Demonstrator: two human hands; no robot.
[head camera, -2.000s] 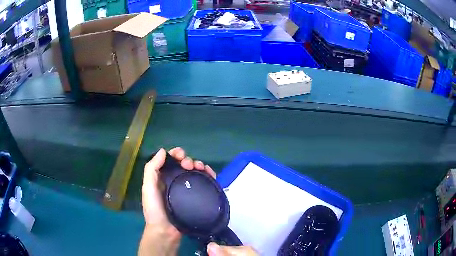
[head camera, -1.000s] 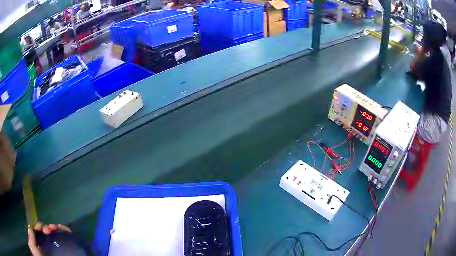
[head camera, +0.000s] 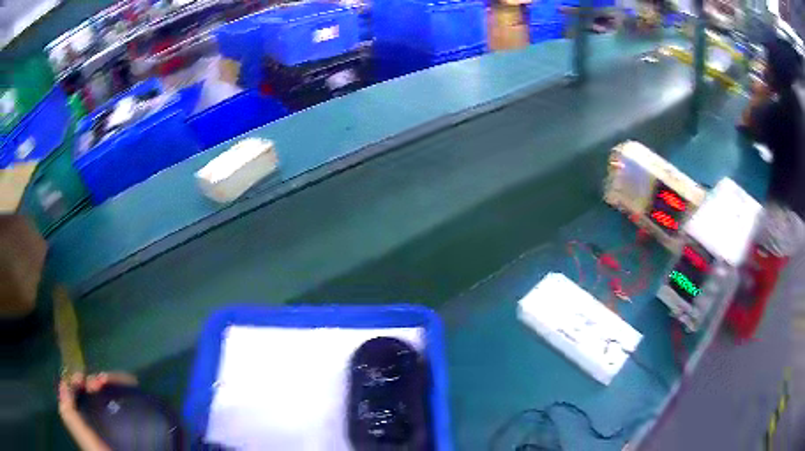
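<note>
Black headphones show at the bottom left, one round ear cup facing up and the rest cut off by the frame's edge. My left hand holds them, its fingers around the cup's far and left side. My right hand is not in view. A blue tray with a white liner lies to the right of the headphones. A black oblong pouch with pale marks lies in the tray's right part. The picture is blurred.
A white test box, coiled black cable, red clip leads and two power supplies are on the right. A white socket box sits on the far ledge. A yellow strip lies left. A person is at far right.
The view has swung right since the earliest frame, bringing in the test box and power supplies. My right hand, seen then at the headphones, is out of view. My left hand still holds them.
</note>
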